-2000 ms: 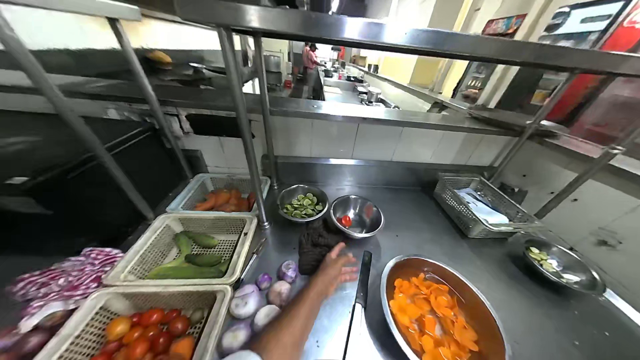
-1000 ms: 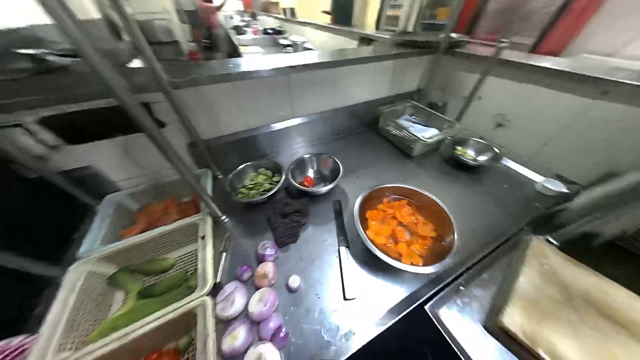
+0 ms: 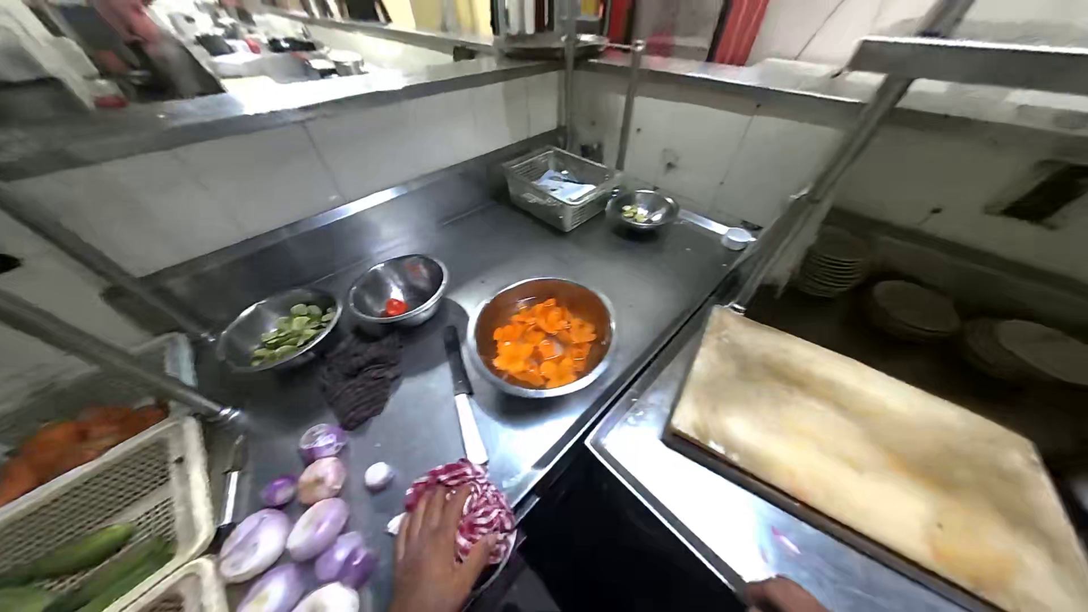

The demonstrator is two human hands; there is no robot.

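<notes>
My left hand (image 3: 442, 540) lies over a crumpled red-and-white cloth (image 3: 486, 503) at the counter's front edge, its thumb to the right. Only a small part of my right hand (image 3: 784, 595) shows, at the bottom edge beside the thick cutting board (image 3: 850, 442); its grip is hidden. Peeled onions (image 3: 317, 527) lie left of my left hand. Above the cloth, a black-handled knife (image 3: 464, 399) points its blade toward it. A steel bowl (image 3: 605, 340) of orange carrot slices (image 3: 544, 344) stands right of the knife.
Steel bowls hold green slices (image 3: 296, 331) and a red piece (image 3: 395, 307). A dark cloth (image 3: 361, 378) lies below them. Left are vegetable baskets (image 3: 202, 484) and a small knife (image 3: 231, 489). A wire-like basket (image 3: 552, 208), small bowl (image 3: 643, 208) and ladle (image 3: 735, 238) stand behind. A sloping metal post (image 3: 816, 183) rises at right.
The view has swung right and come closer to the counter. The red-and-white cloth, at the far left two seconds ago, is now under my left hand at the front edge.
</notes>
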